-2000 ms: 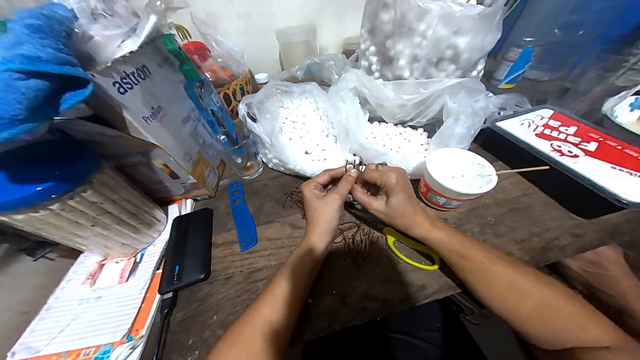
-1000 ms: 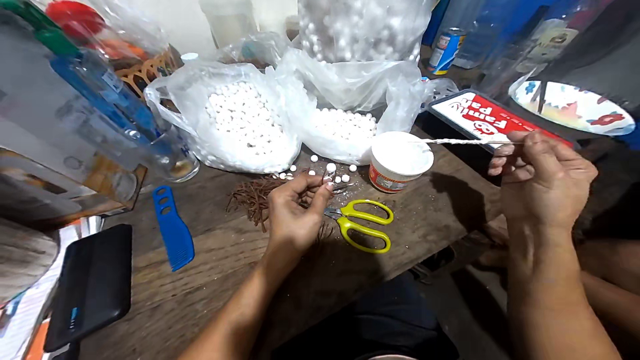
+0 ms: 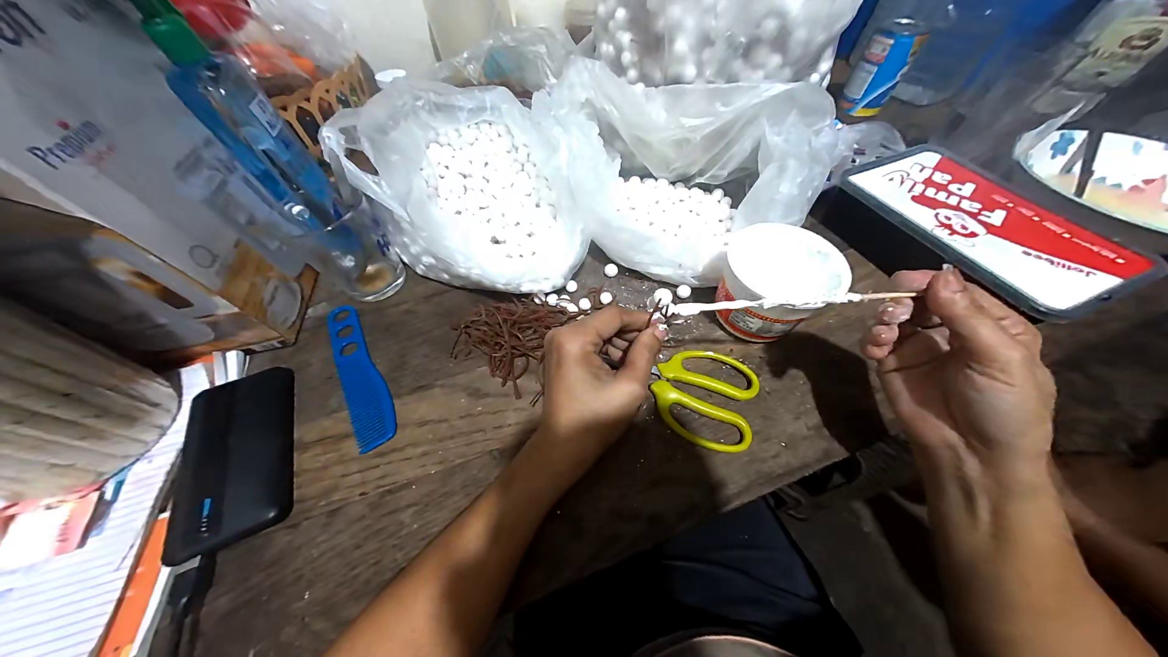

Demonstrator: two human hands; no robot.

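My left hand pinches a small piece of brown wire with a white ball at its tip. My right hand holds a thin wooden stick coated with white paste, and its far end meets or nearly meets the ball. Below the stick stands a white tub with white paste on its rim. Brown wire pieces lie in a pile left of my left hand. Scissors with yellow-green handles lie just right of it, their blades mostly hidden. Loose white balls are scattered behind my left hand.
Two plastic bags of white balls stand behind, with a larger bag beyond. A blue comb and a black power bank lie at left, near a glass. A lidded box sits at right.
My hands were together two seconds ago; my right hand has since moved right and taken hold of the paste-coated stick, which stood in the tub. Its coated end is now at my left fingertips.
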